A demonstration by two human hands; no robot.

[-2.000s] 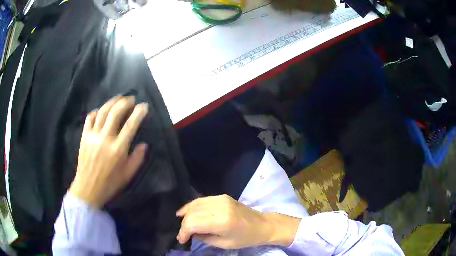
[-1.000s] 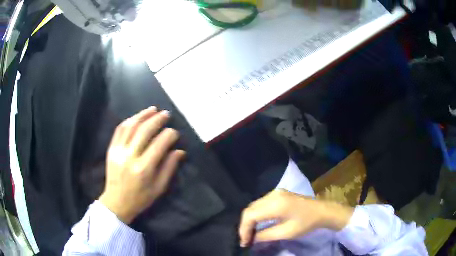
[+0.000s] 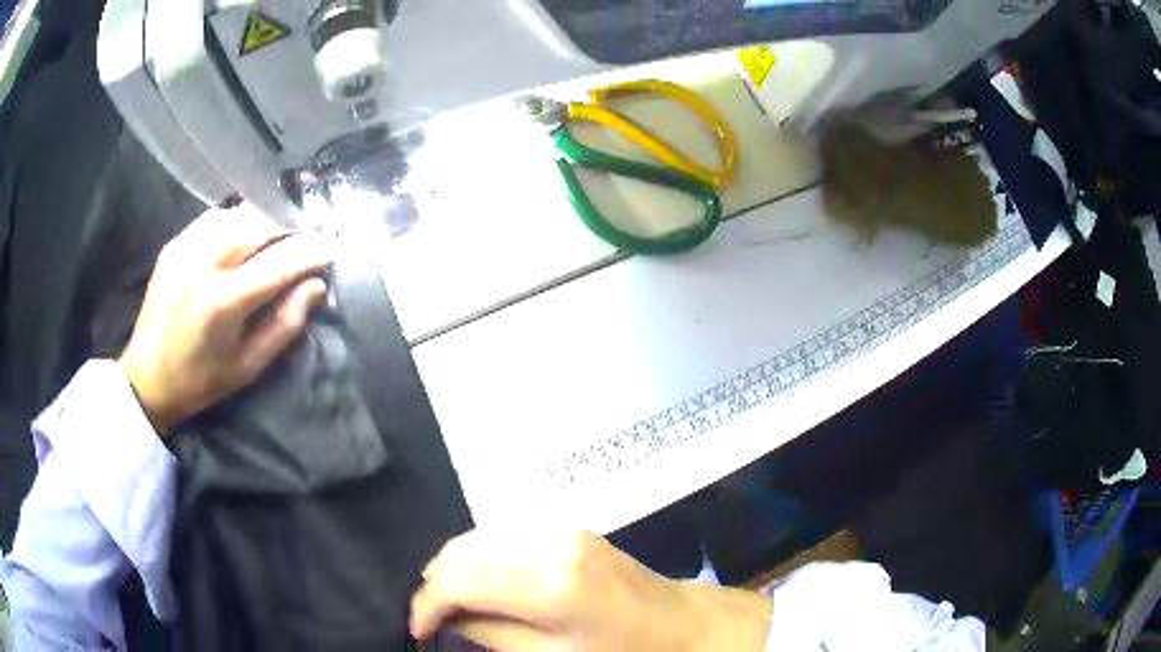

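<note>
A black garment panel (image 3: 287, 548) runs from the lower left up under the machine head, with a lighter dark grey piece (image 3: 287, 439) lying creased on it. My left hand (image 3: 223, 306) is on this cloth at the left, its fingertips close to the brightly lit presser foot (image 3: 334, 210) and its thumb against the cloth; it holds the cloth there. My right hand (image 3: 573, 592) is at the bottom centre, fingers curled on the cloth's right edge by the table's front edge. Its fingertips are partly hidden. Glare hides the needle.
The white sewing machine head (image 3: 446, 57) crosses the top. Scissors with green and yellow handles (image 3: 643, 229) lie right of the needle. A brown fuzzy lump (image 3: 907, 178) sits further right. A ruler scale is printed along the front of the white table (image 3: 611, 344). Scraps are at far right.
The view has shifted, showing more of the machine and scissors. My left hand has moved up to the presser foot, its fingers closer together. My right hand is now nearer the table's front corner.
</note>
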